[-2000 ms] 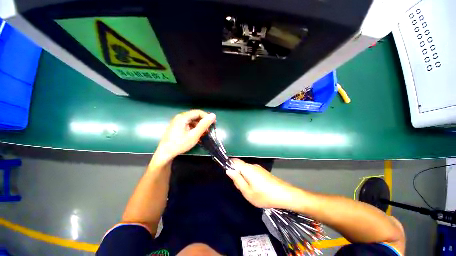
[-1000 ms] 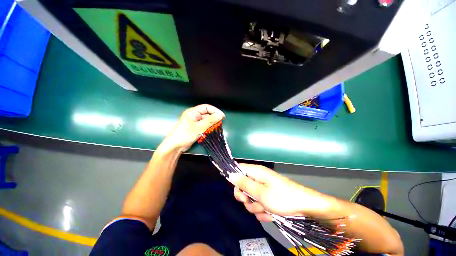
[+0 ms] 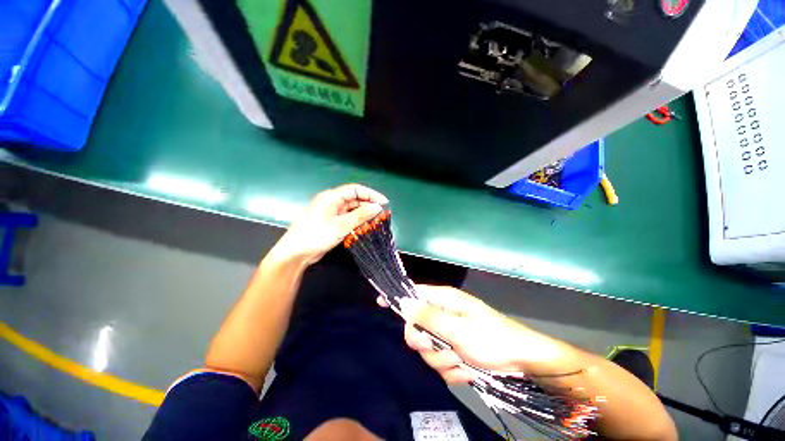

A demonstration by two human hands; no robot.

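Observation:
A bundle of thin black and white wire leads point(image 3: 379, 258) with reddish-orange ends runs between my hands, over the bench's front edge. My left hand point(image 3: 338, 222) holds the upper end, thumb and fingers at the orange tips, which are fanned in a row. My right hand point(image 3: 448, 332) is closed around the middle of the bundle. The rest of the leads spread out below my right wrist, with orange ends at the lower right. The machine's black front point(image 3: 404, 95) stands just beyond my hands.
Green bench point(image 3: 215, 164). Warning label point(image 3: 314, 56) and open mechanism window point(image 3: 525, 60) on the machine. Small blue parts box point(image 3: 581, 177), yellow handle point(image 3: 609, 190) and red-orange handles point(image 3: 660, 114) to the right. White second machine point(image 3: 749, 172) far right. Blue bin point(image 3: 64, 77) at upper left.
The view has turned and shifted. My right hand still grips the bundle. The orange ends at my left hand, mostly covered at first, now show spread out in a wider fan.

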